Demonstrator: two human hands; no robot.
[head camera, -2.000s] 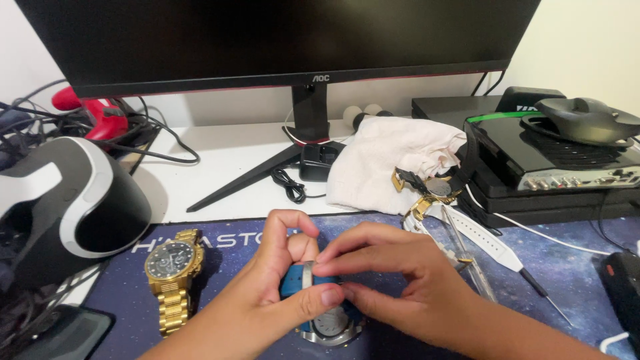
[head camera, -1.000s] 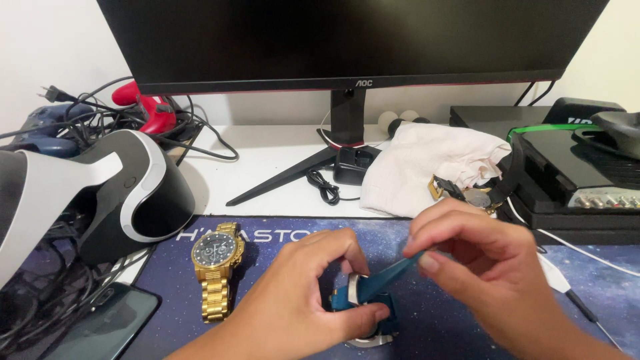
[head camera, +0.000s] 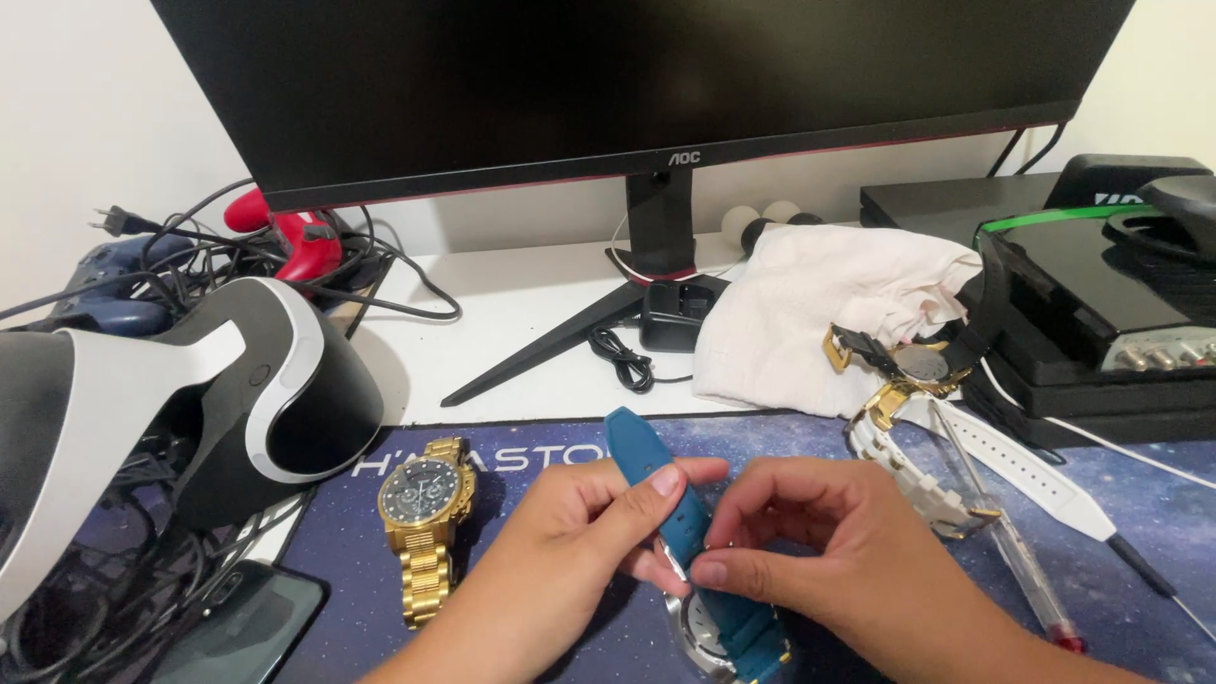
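A wristwatch with a silver-coloured case (head camera: 701, 635) and a blue strap (head camera: 686, 528) is at the lower middle, over the desk mat. My left hand (head camera: 608, 522) pinches the strap between thumb and fingers, and the holed end of the strap sticks up past the thumb. A shiny metal piece, perhaps the buckle, shows beside the strap under that hand. My right hand (head camera: 817, 541) has thumb and forefinger pressed together at the strap's right edge; a tiny metal part shows near those fingertips. The watch case is partly hidden by the strap.
A gold-coloured watch (head camera: 425, 503) lies left of my hands, near a phone (head camera: 242, 622) and a VR headset (head camera: 275, 399). To the right are a white strap (head camera: 1021, 465), a screwdriver (head camera: 1026, 560) and a pale cloth (head camera: 807, 313) with another watch against it. The monitor stand (head camera: 660, 228) is behind.
The blue strap, stretched toward my right hand a second ago, now points up and away through my left hand's grip. My right hand has come in close to its edge.
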